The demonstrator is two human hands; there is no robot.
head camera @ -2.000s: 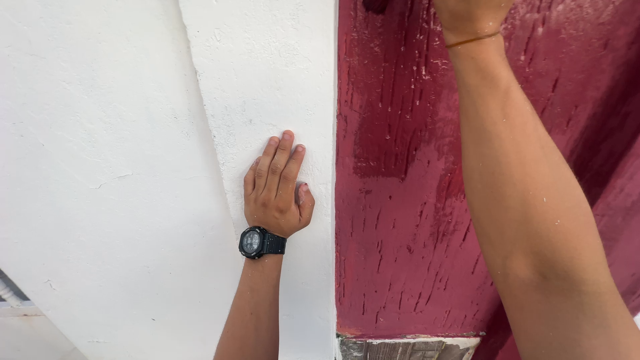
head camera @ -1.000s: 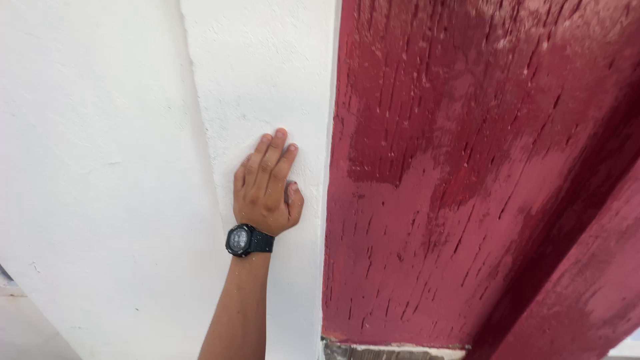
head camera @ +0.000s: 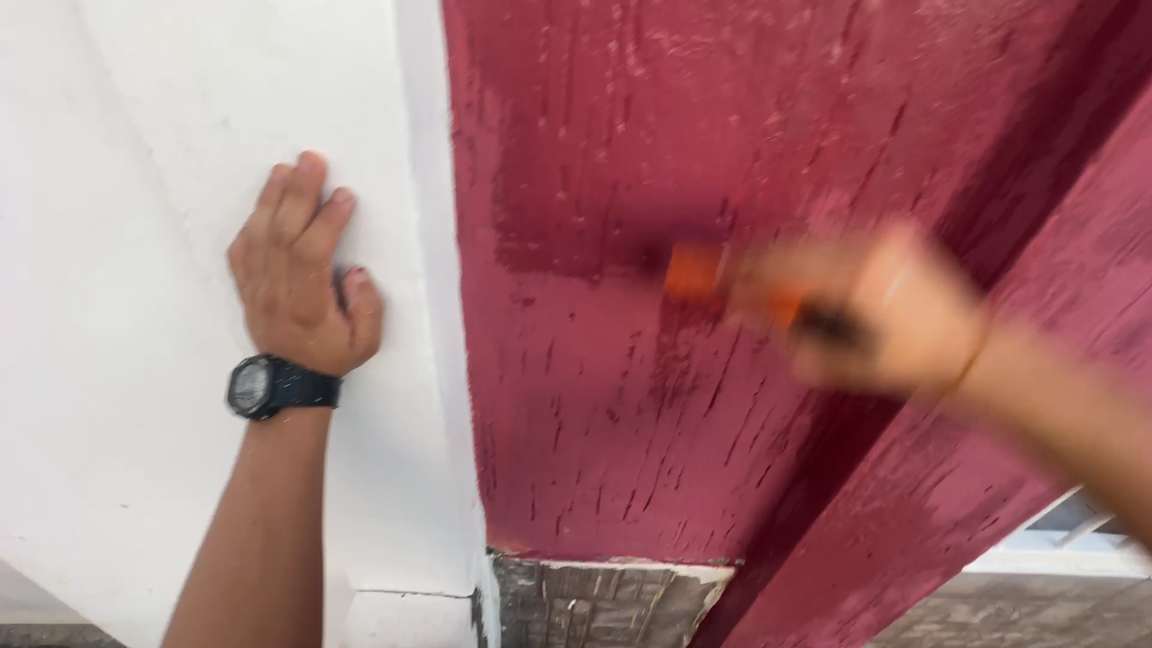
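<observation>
My left hand (head camera: 301,270), with a black digital watch (head camera: 283,387) on its wrist, rests flat with spread fingers on the white wall (head camera: 180,504). My right hand (head camera: 864,306), blurred by motion, holds an orange-and-black paintbrush (head camera: 697,273) against the textured red wall surface (head camera: 585,378). Darker, wet-looking red paint covers the upper part of that surface, while a lighter red shows lower down. The bristles are too blurred to make out clearly. A thin band circles my right wrist.
A straight vertical edge divides the white wall from the red surface. Grey-brown patterned tile (head camera: 612,603) lies below the red panel. A second red face (head camera: 1017,360) angles off to the right, with a white ledge (head camera: 1071,551) at the lower right.
My right hand, out of view one second ago, is back in view with the brush at the red surface. My left hand stays pressed on the white wall.
</observation>
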